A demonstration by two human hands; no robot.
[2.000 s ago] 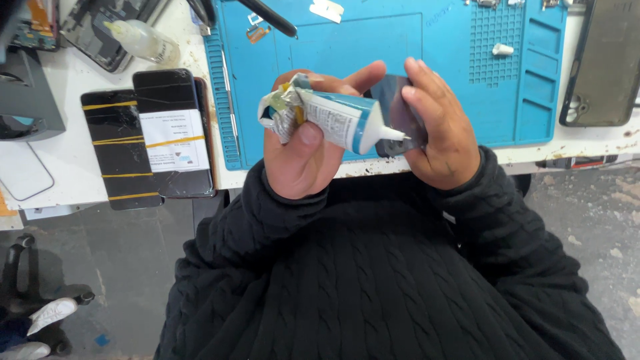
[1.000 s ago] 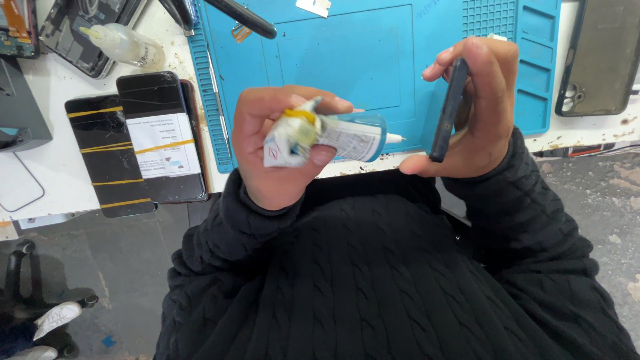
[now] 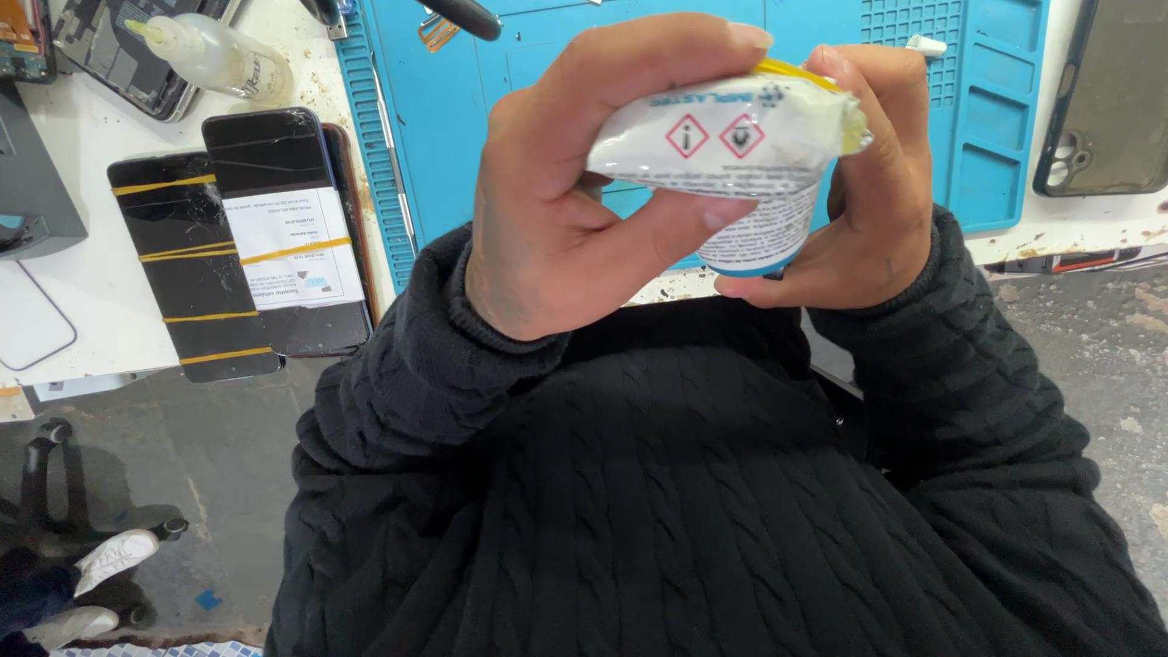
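My left hand grips a crumpled white squeeze tube with printed text, hazard symbols and a yellow band near its folded end. The tube's far part, with a blue edge, points down between my hands, and its nozzle is hidden. Behind the tube, my right hand is curled at its right side. The dark flat phone-like part in my right hand is nearly all hidden by the tube; only a small dark bit shows by the thumb. Both hands are over the front edge of a blue silicone repair mat.
At left lie two phones with rubber bands, one bearing a paper label. A squeeze bottle lies by an opened phone. A phone case is at right, a white cap on the mat. Another person's shoes show lower left.
The tube has turned and now hides the dark part in my right hand, which earlier frames show plainly. My hands have come closer together since one second ago.
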